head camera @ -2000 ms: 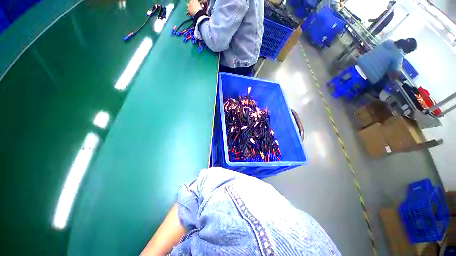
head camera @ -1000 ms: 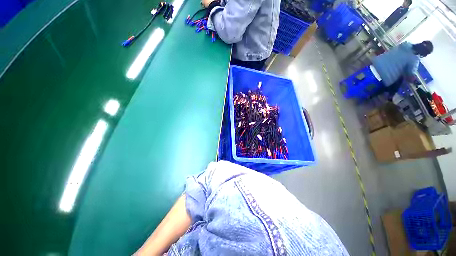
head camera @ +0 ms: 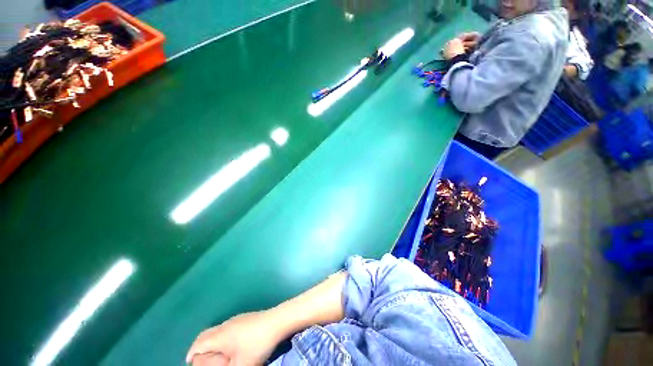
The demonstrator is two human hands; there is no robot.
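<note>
My right hand [head camera: 240, 342] is at the bottom edge, over the near green ledge, below my rolled denim sleeve. Its fingers are bent and cut off by the picture's edge, so I cannot tell what it holds. My left hand cannot be made out. A single cable lead [head camera: 344, 85] lies on the dark green belt, its blue plug toward me and a dark cluster at its far end. A blue tote [head camera: 517, 236] at the right, below the ledge's edge, holds a tangled heap of black leads with copper-coloured ends.
An orange tray [head camera: 152, 51] heaped with leads stands beyond the belt at upper left. A neighbouring worker in a denim jacket [head camera: 512, 75] leans at the ledge, with blue-tipped leads [head camera: 433, 74] by the hands. Another blue crate [head camera: 555, 127] stands behind that worker.
The view has swung left, so the tote, worker and lone lead sit further right in the picture. The orange tray has come into view, and my right hand now shows beyond the forearm.
</note>
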